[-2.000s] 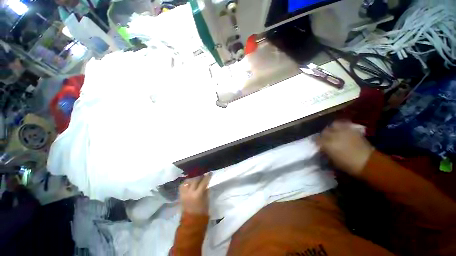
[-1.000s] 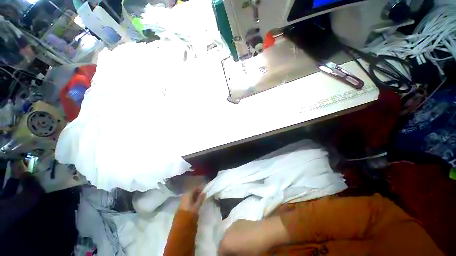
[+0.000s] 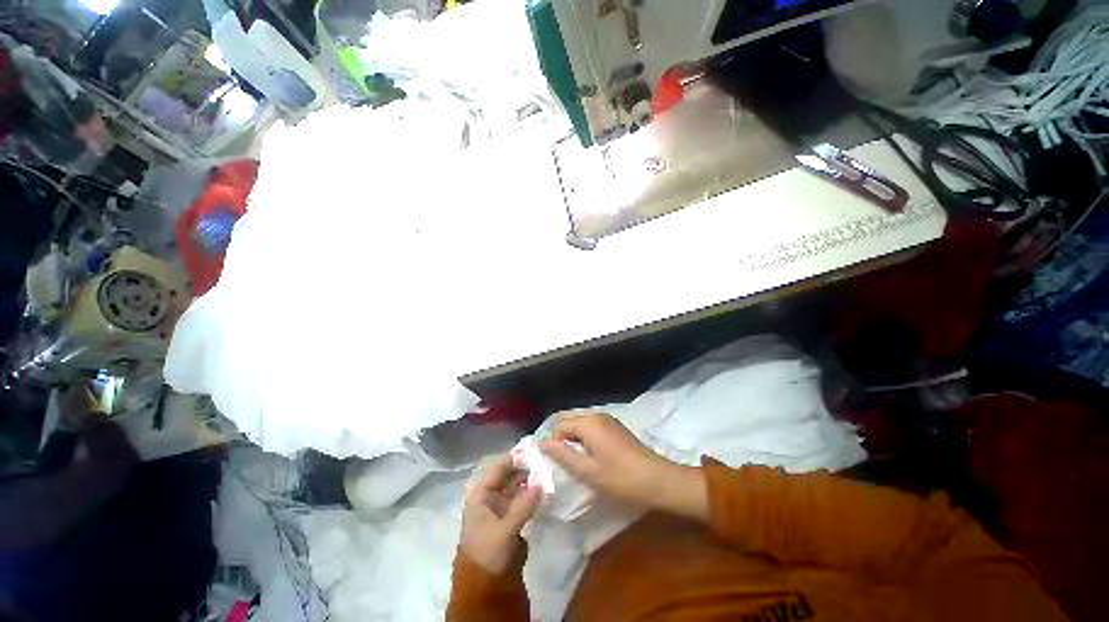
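Note:
A white fabric piece (image 3: 754, 407) lies across the lap below the table edge. My left hand (image 3: 496, 510) and my right hand (image 3: 602, 456) are close together at its left end and pinch a small bunched white part between their fingers. More white cloth hangs below them. A large bright white garment pile (image 3: 328, 267) covers the left of the table. The lockstitch sewing machine (image 3: 681, 30) stands behind, its needle area overexposed, with a red piece (image 3: 666, 90) beside it.
Thread snips (image 3: 857, 177) and black-handled scissors (image 3: 973, 170) lie right of the bed plate (image 3: 718, 158). White strips (image 3: 1046, 85) are heaped at the upper right. A red bag (image 3: 219, 219) is behind the pile. Another person's arm (image 3: 97, 468) shows at the left edge.
My right hand has moved left from the far end of the fabric to meet my left hand. The fabric, stretched between the hands earlier, now lies loose on the lap. The view has shifted slightly.

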